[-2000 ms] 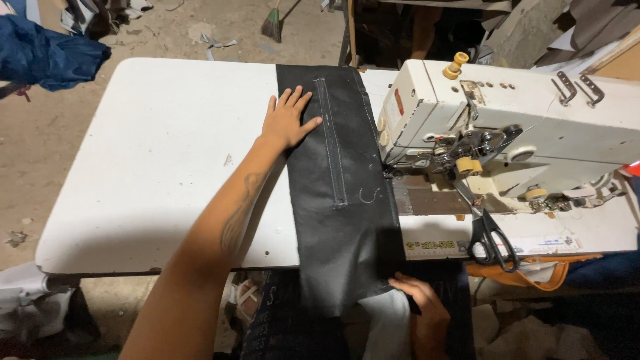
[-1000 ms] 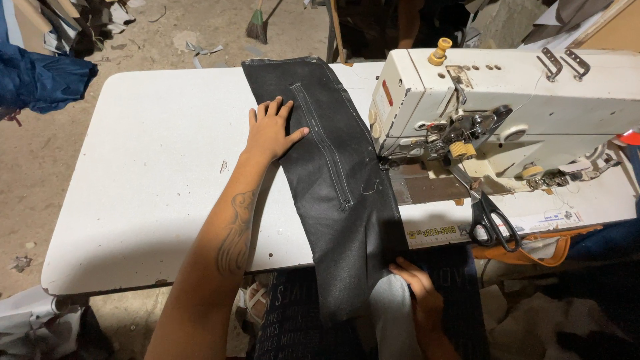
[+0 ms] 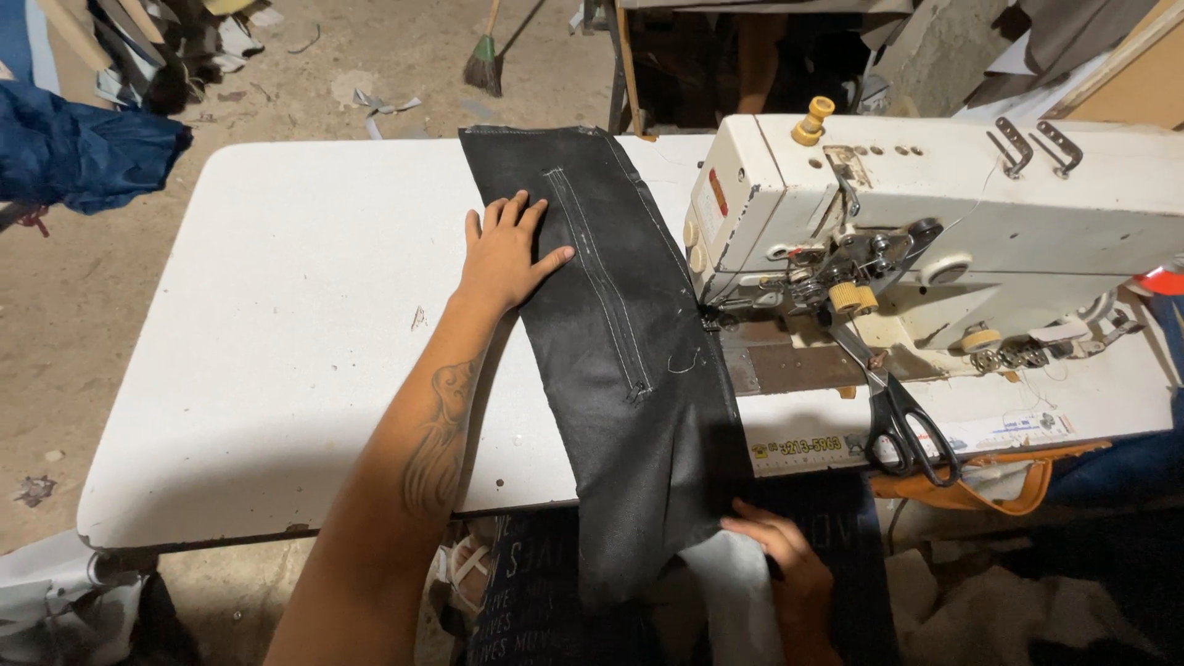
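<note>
A long black fabric panel point(image 3: 601, 296) with a stitched zipper-like strip point(image 3: 601, 277) lies on the white table point(image 3: 305, 351), its right edge at the needle area of a white sewing machine point(image 3: 925, 203). My left hand point(image 3: 507, 259) rests flat on the panel's left part, fingers spread. At the near end, where the panel hangs over the table's front edge, my right hand point(image 3: 786, 564) grips its right corner, with a pale grey underside or cloth point(image 3: 740, 573) folded there. Its fingertips are partly hidden by the fabric.
Black-handled scissors point(image 3: 902, 425) lie on the machine bed, handles over the front edge. An orange-edged bag or cloth point(image 3: 1008, 481) hangs beneath. Blue fabric point(image 3: 83, 148) is at the far left. A broom point(image 3: 485, 65) stands behind the table, among scraps on the floor.
The black panel has tilted, its far end swinging left from two seconds ago. My left hand stays on it and my right hand stays at its near corner.
</note>
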